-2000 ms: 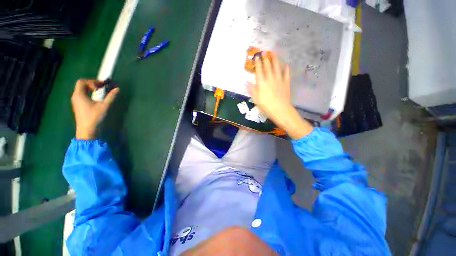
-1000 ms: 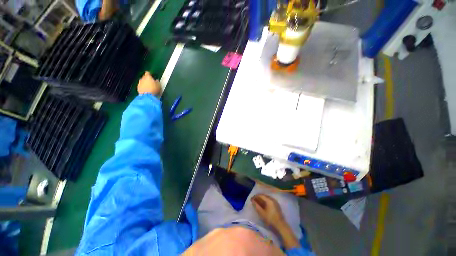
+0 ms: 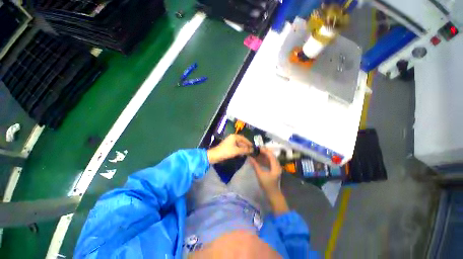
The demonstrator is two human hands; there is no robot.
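Note:
My left hand (image 3: 232,147) and my right hand (image 3: 267,167) meet over my lap, at the ledge below the white machine. A small round black part (image 3: 256,150) is between their fingertips. Which fingers grip it is partly hidden and blurred. The press head (image 3: 315,46), white and brass, stands over the orange fixture (image 3: 301,56) on the grey plate (image 3: 330,76).
Blue-handled cutters (image 3: 193,77) lie on the green surface. Stacked black trays (image 3: 48,76) stand at the far left. A pink block (image 3: 252,42) is at the machine's far-left corner. A blue control panel (image 3: 312,146) with a red button and a keypad device (image 3: 321,169) are at the right.
My left hand has come back from beside the tray stack to my lap. My right hand has risen slightly to meet it, and a black part now shows between them. The view has shifted.

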